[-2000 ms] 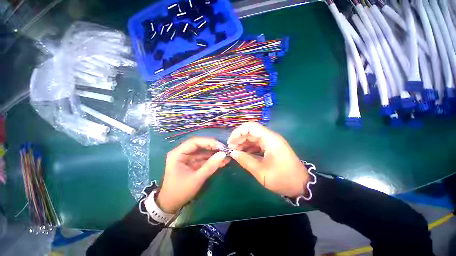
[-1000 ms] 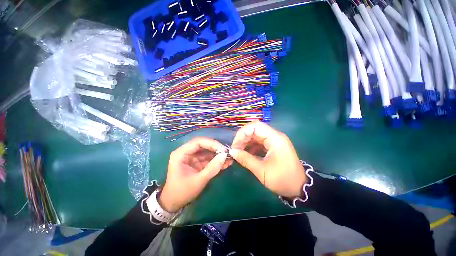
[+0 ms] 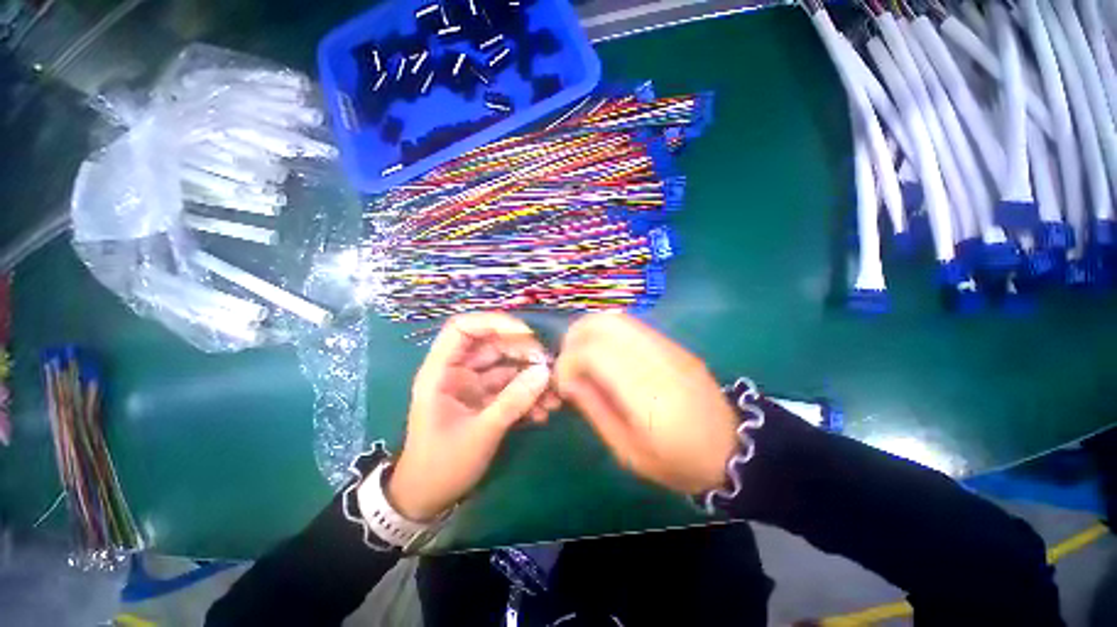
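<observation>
My left hand [image 3: 472,398] and my right hand [image 3: 643,392] meet at the fingertips in front of the central wires. Both pinch a tiny piece between them, mostly hidden by the fingers; it looks like thin wire ends, and I cannot tell if a housing is there. Beside my right sleeve, a short white sleeve with a blue connector [image 3: 833,416] shows, partly covered by the forearm. The unsleeved harnesses [image 3: 527,221] lie just beyond my hands, blue ends to the right.
A blue bin [image 3: 355,135] holding black parts stands beyond the wires. A clear plastic bag [image 3: 123,196] with white sleeves lies at left. A separate wire bundle [image 3: 88,453] is at far left. Sleeved harnesses [image 3: 931,159] are piled at upper right. The green bench [image 3: 759,245] curves nearby.
My right hand has turned, its back now more toward the camera, and its fingers have closed in. The sleeved blue connector beside my right sleeve has come into clearer view.
</observation>
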